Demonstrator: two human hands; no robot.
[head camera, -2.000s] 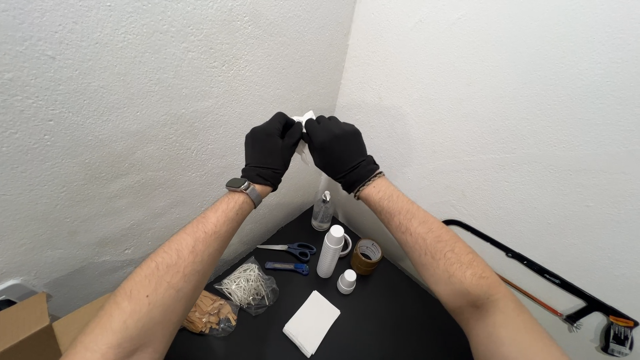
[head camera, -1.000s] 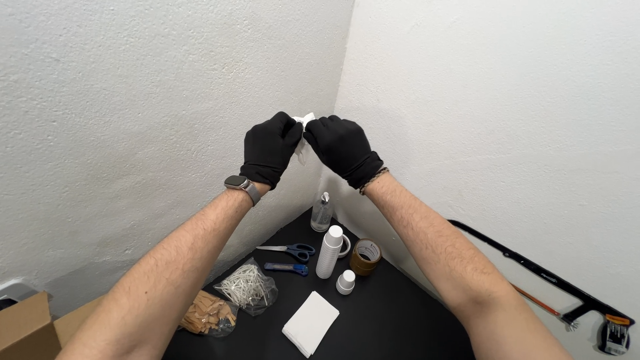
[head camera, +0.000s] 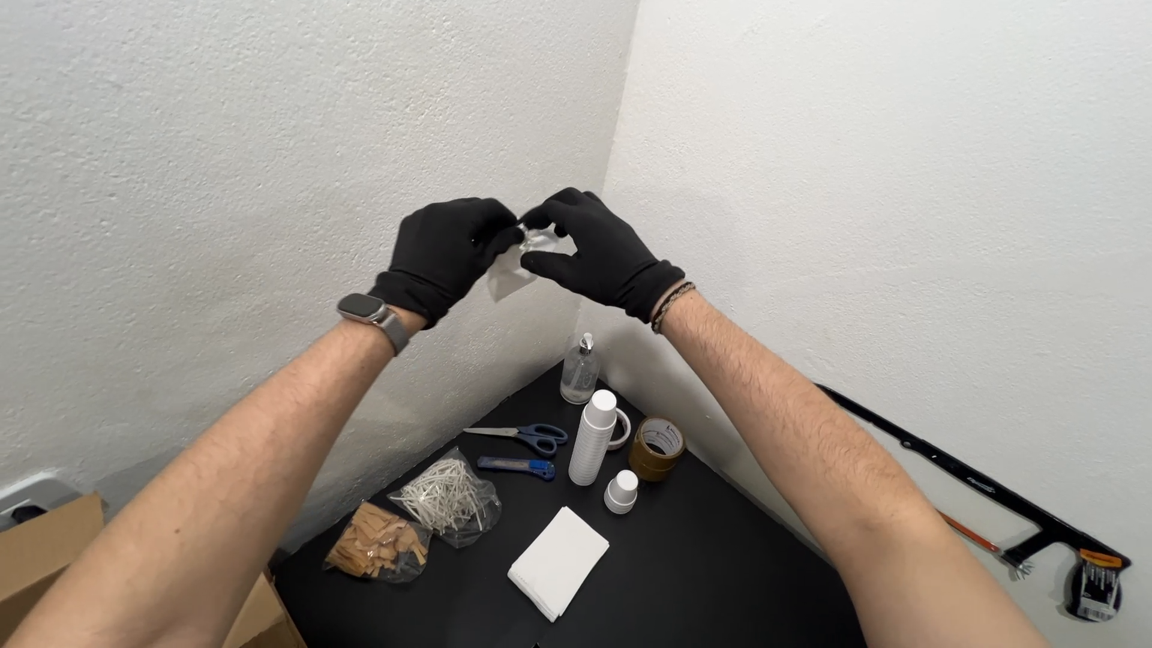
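Note:
My left hand (head camera: 454, 250), in a black glove with a watch at the wrist, pinches a small clear plastic bag (head camera: 510, 275) in front of the wall corner. Beside it my right hand (head camera: 598, 247), also gloved in black, has thumb and fingers spread around the bag's upper part; its fingertips are close to those of the left, and whether they touch the bag is unclear. Some whitish stuff shows at the bag's top, partly hidden by the fingers. Below the hands, a black table bears a stack of white paper cups (head camera: 594, 439) and a pile of white napkins (head camera: 559, 563).
Around the cups are a clear pump bottle (head camera: 580, 371), scissors (head camera: 531, 436), a blue utility knife (head camera: 517, 466), brown tape (head camera: 658, 447) and a short cup stack (head camera: 621, 493). Bags of white sticks (head camera: 447, 497) and brown pieces (head camera: 378, 543) lie left. A hacksaw (head camera: 981, 486) is at right; a cardboard box (head camera: 49, 558) at left.
My right hand has loosened from a closed fist, its thumb and fingers now apart. More of the clear bag shows between my hands, hanging lower. Things on the table have stayed put.

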